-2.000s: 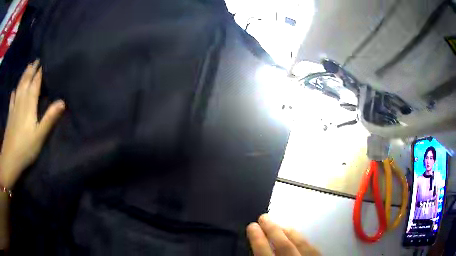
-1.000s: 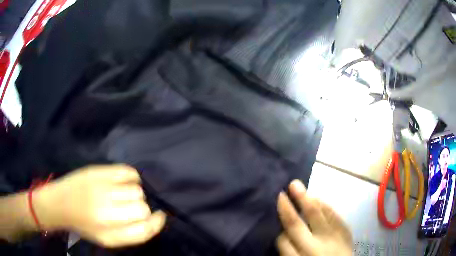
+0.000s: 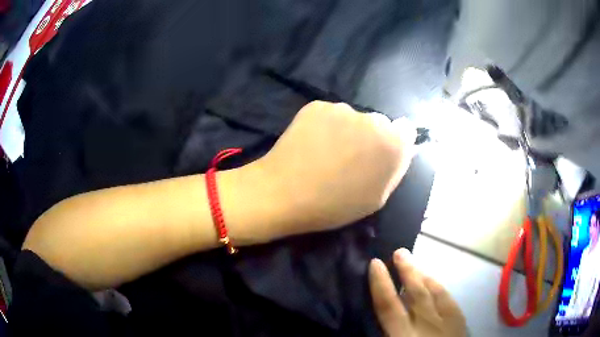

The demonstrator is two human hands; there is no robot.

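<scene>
Large black cloth (image 3: 131, 99) covers the left and middle of the table. My left hand (image 3: 335, 171) comes in from the left with a red bracelet on the wrist. It is curled over the cloth, knuckles up, at the bright area beside the needle; its fingertips are hidden. A small dark thing shows at its far edge, too glared to name. My right hand (image 3: 421, 299) is at the bottom, cut off by the edge, fingers slightly apart at the cloth's right edge. The sewing machine's head (image 3: 526, 39) is at the upper right.
Scissors (image 3: 518, 276) with red and orange handle loops lie right of the cloth. A lit smartphone (image 3: 582, 270) stands at the far right, partly cut off. Red lettering marks a white surface (image 3: 13, 125) at far left. Lamp glare hides the needle area.
My left hand has moved from the lower left, up and right across the cloth to the needle area. My right hand has barely moved. The cloth shifted and creased since the first frame.
</scene>
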